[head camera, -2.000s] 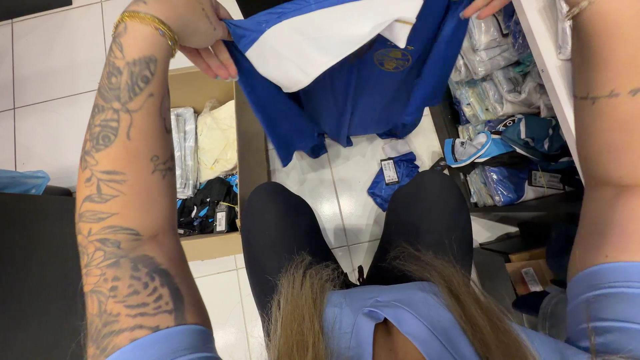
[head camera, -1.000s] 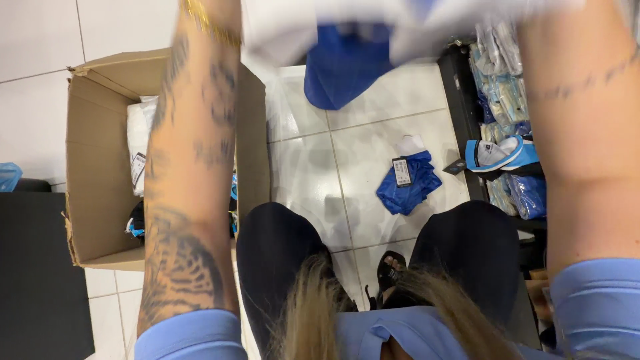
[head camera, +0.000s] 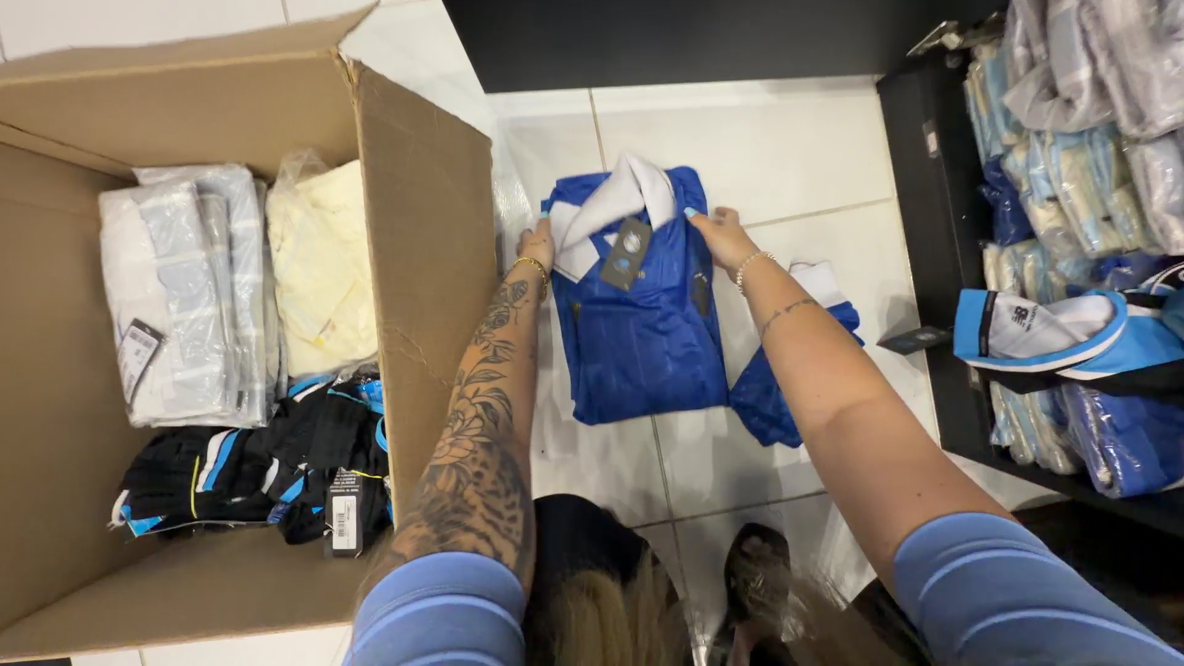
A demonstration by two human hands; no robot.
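A blue shirt with a white collar (head camera: 643, 356) lies folded on the tiled floor, a dark hang tag (head camera: 626, 254) on its front. My left hand (head camera: 536, 245) touches its left edge near the collar, and my right hand (head camera: 722, 239) is at its upper right edge. Both hands have fingertips against the fabric; whether they pinch it is hard to tell. Partly behind my right forearm is a second blue and white garment (head camera: 766, 398), crumpled on the floor.
At the left stands an open cardboard box (head camera: 421, 231) holding bagged white garments (head camera: 176, 305), a bagged cream garment (head camera: 324, 268) and black and blue clothing (head camera: 250, 472). On the right, a black drawer (head camera: 911, 185) holds several bagged garments and a blue and white item (head camera: 1045, 324).
The blue shirt, earlier held up and spread between my hands, now lies folded on the floor. Both hands have come down to it. The view has shifted.
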